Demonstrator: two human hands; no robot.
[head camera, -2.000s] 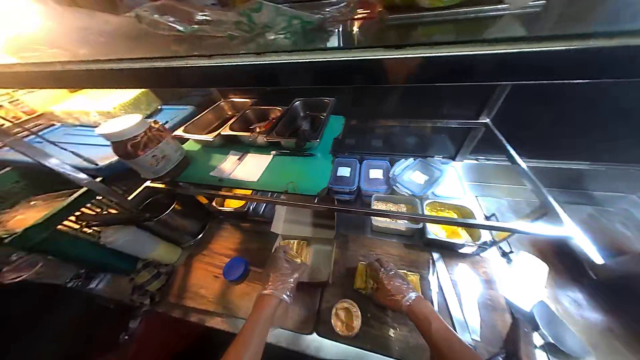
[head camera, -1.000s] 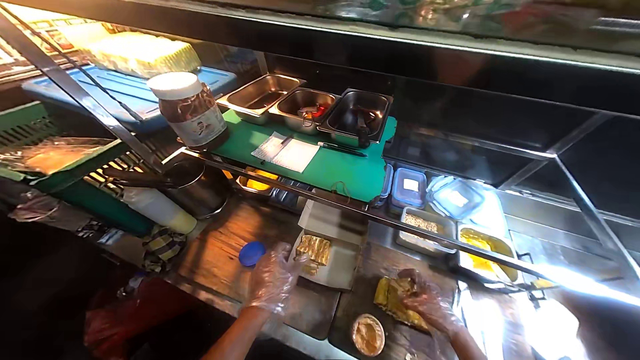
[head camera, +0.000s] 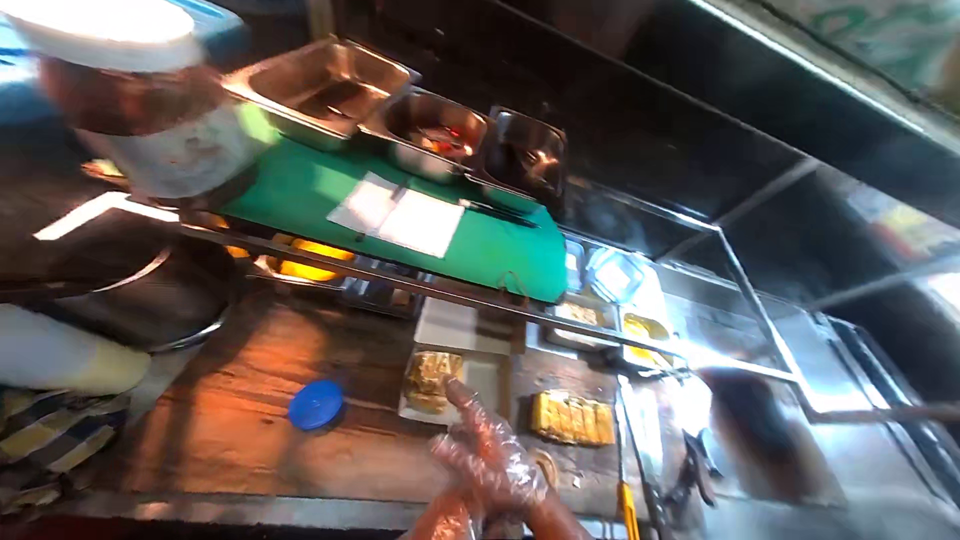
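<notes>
My left hand [head camera: 452, 510] and my right hand [head camera: 506, 469], both in clear plastic gloves, overlap at the bottom centre. The right hand's fingers stretch up and left towards sliced, browned food [head camera: 433, 379] in an open paper box [head camera: 487, 382]; whether they touch it is unclear. The right hand covers part of the left, and nothing shows in its fingers. A block of sliced yellow food [head camera: 572, 418] lies on the dark board at the right. Partly hidden behind the right hand is a small round pale item [head camera: 546, 469]. A blue lid [head camera: 316, 405] lies on the wooden board [head camera: 240, 420].
A shelf rail crosses above the boards. On it are a green cutting board [head camera: 517, 255], metal pans [head camera: 322, 90] and a large jar [head camera: 150, 112] with a white lid. Food containers [head camera: 581, 319], a yellow-handled tool [head camera: 628, 510] and tongs [head camera: 697, 465] are at the right; a pot [head camera: 150, 292] and squeeze bottle [head camera: 75, 352] at the left.
My right hand has left the yellow food on the right board and come across to my left hand. The view has shifted and tilted strongly.
</notes>
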